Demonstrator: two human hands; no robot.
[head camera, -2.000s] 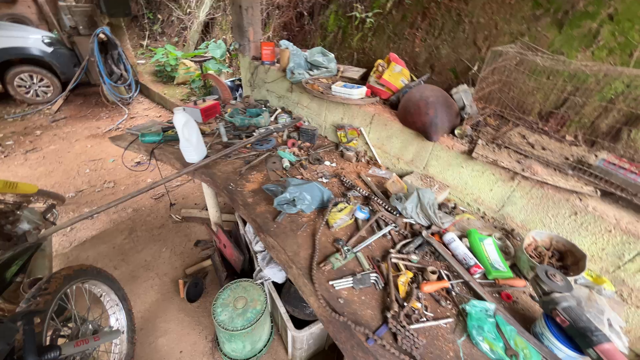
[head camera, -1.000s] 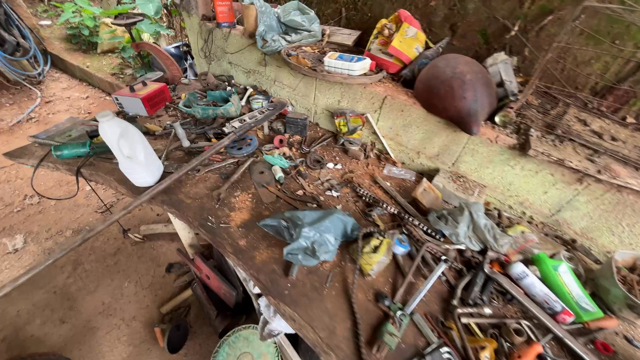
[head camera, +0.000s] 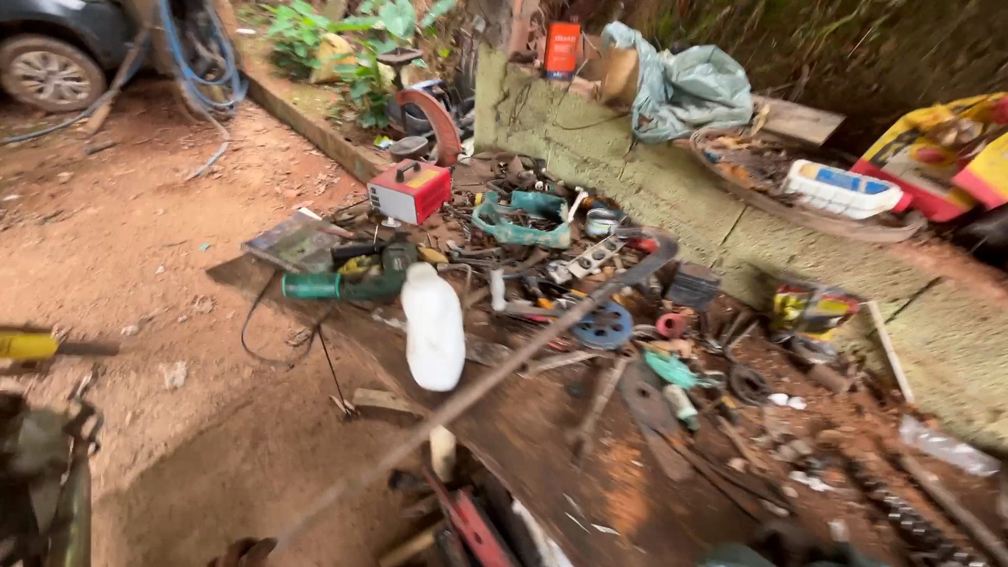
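Observation:
Neither of my hands shows plainly. A small blurred brown shape (head camera: 244, 551) lies at the bottom edge by the low end of a long rod; I cannot tell what it is. The long rod (head camera: 504, 374) slants from there up across the workbench (head camera: 520, 425) to a curved, hook-like end. Left of the rod a white plastic jug (head camera: 435, 327) stands at the bench's edge. Beside the jug lies a green power tool (head camera: 386, 272) with a cord. Behind are a red and white box with a handle (head camera: 411, 191) and a cut-open teal container (head camera: 524, 219). A blue wheel (head camera: 602, 324) lies right of the rod.
A low block wall (head camera: 685, 201) runs behind the bench, bearing an orange can (head camera: 561, 49), a crumpled plastic bag (head camera: 693, 83) and a white tray (head camera: 843, 189). Loose tools and metal parts cover much of the bench. A car wheel (head camera: 51, 71) and blue hose (head camera: 197, 71) are at upper left.
The view has swung left and come closer to the bench's far end. The rod now slants more steeply, its low end toward the bottom edge rather than the left edge.

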